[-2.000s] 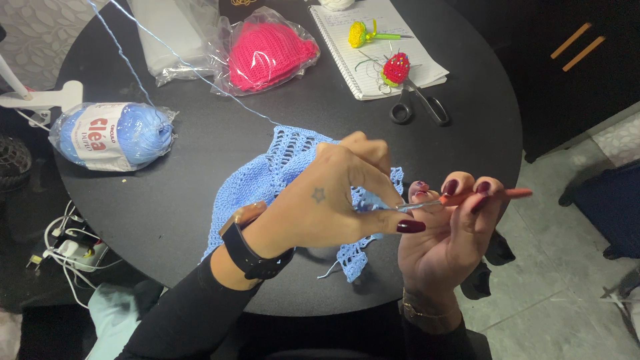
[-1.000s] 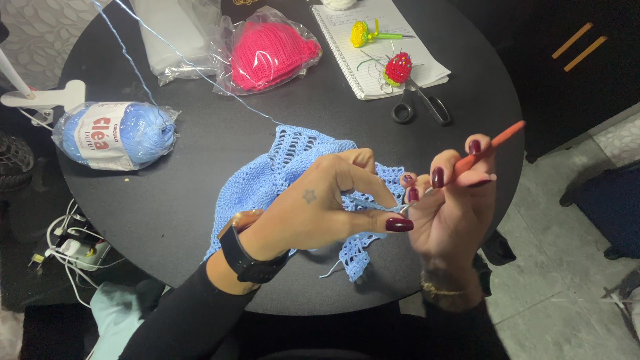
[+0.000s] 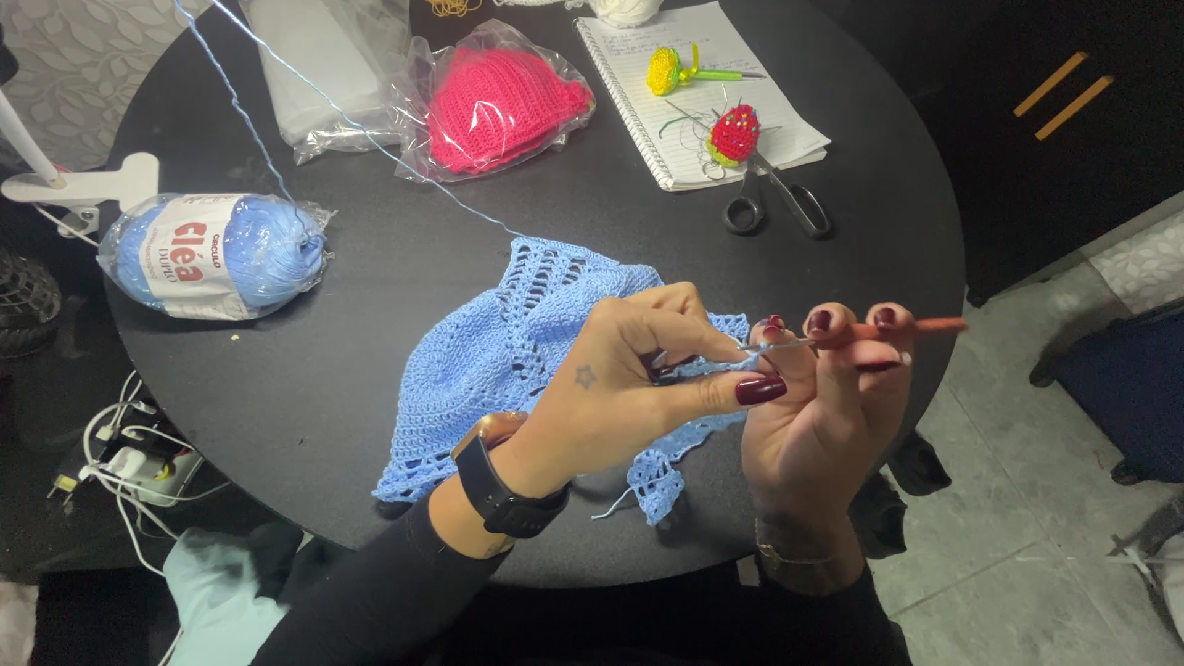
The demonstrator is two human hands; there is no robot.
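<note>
My left hand [image 3: 610, 388], with a watch on its wrist, pinches the edge of a light blue crocheted piece [image 3: 462, 361] between thumb and fingers. Most of the piece lies on the table beneath and left of that hand. My right hand [image 3: 823, 398] grips a crochet hook with an orange handle [image 3: 934, 328]; the hook's metal tip meets the blue stitches at my left fingertips. One small lacy corner with a loose yarn tail hangs below my hands. From the piece, blue yarn runs to the upper left. A wrapped skein of blue yarn [image 3: 264, 254] lies at the left.
On the round black table [image 3: 370, 250] lie a bagged pink crocheted piece [image 3: 499, 111], clear plastic packaging [image 3: 324, 74], and a spiral notebook [image 3: 629, 120]. A yellow crocheted flower [image 3: 664, 72], a red pincushion [image 3: 735, 134] and black-handled scissors [image 3: 795, 199] rest on or beside the notebook. A white clamp [image 3: 129, 180] holds the left edge.
The hook's handle, tilted upward one second ago, is now nearly level in my right hand. My left hand keeps its pinch on the blue piece.
</note>
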